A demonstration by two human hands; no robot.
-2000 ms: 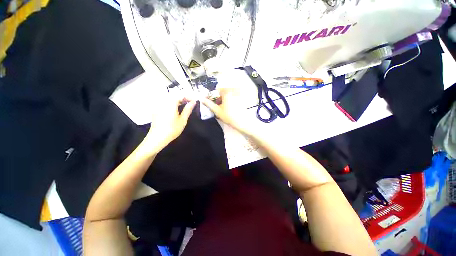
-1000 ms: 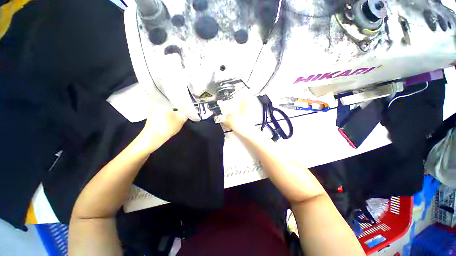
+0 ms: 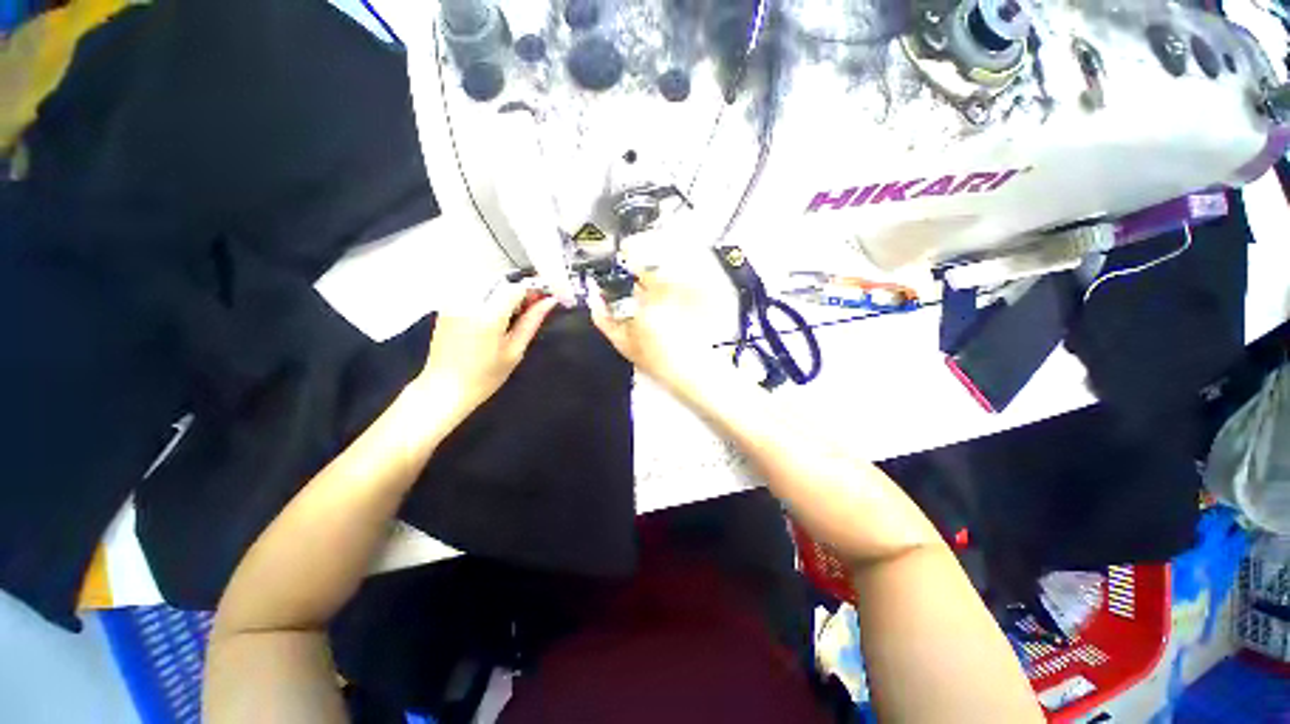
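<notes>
A black garment panel lies under the machine head and hangs over the table's front edge. My left hand is at the panel's upper edge, left of the presser foot, with thumb and fingertips together on the cloth edge. My right hand is just right of the foot, its fingertips at the same edge. The exact grip of its fingers is too small and overexposed to tell. The needle and seam cannot be made out.
The white sewing machine spans the top. Black-handled scissors lie right of my right hand, with an orange and blue tool behind. Black cut panels cover the left. A red basket stands low right, a blue one low left.
From two seconds ago, the pale scrap at my fingertips no longer shows and black cloth lies there. Since one second ago, my left fingers have come into clearer view at the edge. The camera view has shifted.
</notes>
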